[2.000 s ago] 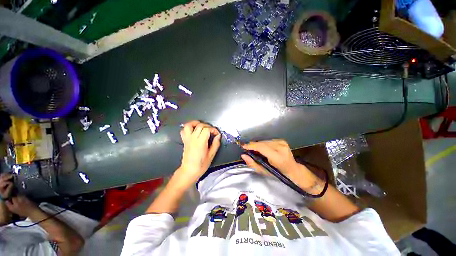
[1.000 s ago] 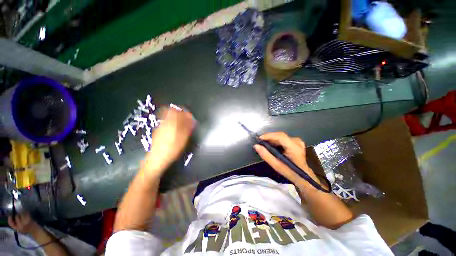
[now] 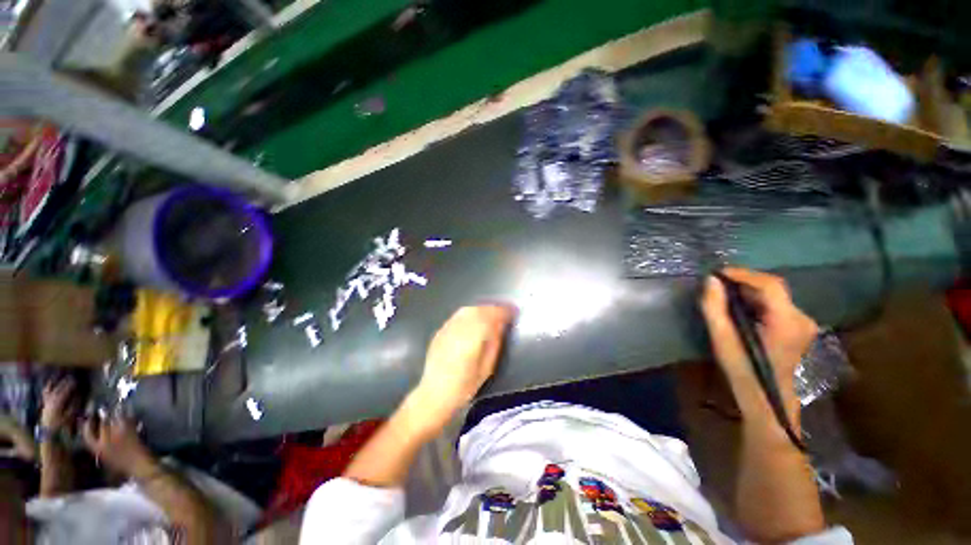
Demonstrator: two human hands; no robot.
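My right hand (image 3: 775, 319) holds the black soldering iron (image 3: 758, 362) like a pen, at the front edge of the pale green mat (image 3: 793, 240) with solder specks; its tip is blurred. My left hand (image 3: 464, 349) is bare and curled over the dark green bench; whether its fingertips hold anything is hidden by blur. A loose pile of small white parts (image 3: 385, 273) lies to the left of it, with one white part apart at the pile's upper right. A heap of blue-grey and silver modules (image 3: 566, 149) lies at the back.
A brown tape roll (image 3: 662, 149) stands beside the module heap. A small carton (image 3: 852, 124) with blue and white items is at back right. A purple-rimmed fan (image 3: 213, 243) and a yellow fixture (image 3: 158, 332) are at left, near another person's hands (image 3: 115, 442). A large cardboard box (image 3: 905, 410) is below right.
My right hand has moved the iron rightward from the bench's middle to the mat. My left hand has come away from the white pile, towards me and right. The camera view has shifted.
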